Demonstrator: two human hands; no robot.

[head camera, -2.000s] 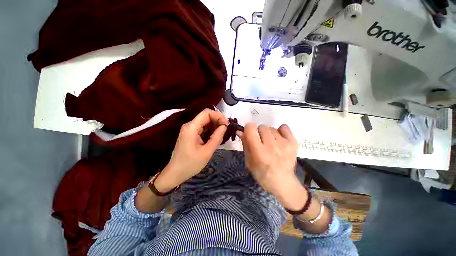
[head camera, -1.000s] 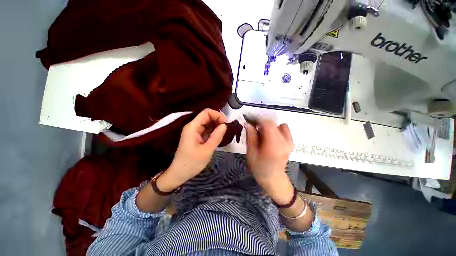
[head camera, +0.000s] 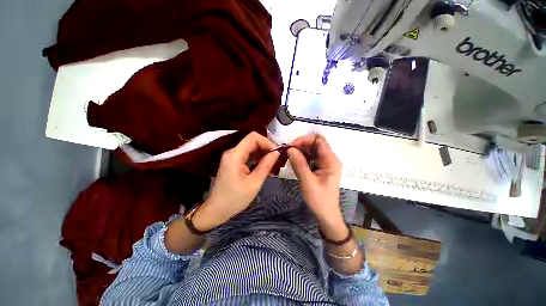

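Observation:
A large dark red garment (head camera: pixel 221 72) is heaped on the left part of the table, with a pale strip (head camera: pixel 191 145) showing along its lower fold. My left hand (head camera: pixel 239 176) pinches a small edge of the red cloth (head camera: pixel 281 148) between thumb and fingertips. My right hand (head camera: pixel 317 173) pinches the same small edge from the right, its fingertips close to the left ones. The edge is too small to make out in detail. Whether a slim tool lies inside my right hand cannot be told.
The white brother sewing machine (head camera: pixel 488 57) stands at upper right, its needle area (head camera: pixel 326 73) lit purple-white. A black phone (head camera: pixel 402 97) lies on its bed. Small dark pieces (head camera: pixel 445 156) and a printed scale (head camera: pixel 419 183) are on the table. More red cloth (head camera: pixel 126 221) hangs below left; a wooden stool (head camera: pixel 401 260) stands below right.
My right hand, earlier holding a dark slim thing at its fingertips and then blurred and slightly apart, now meets my left fingertips at the cloth edge. The view has shifted slightly.

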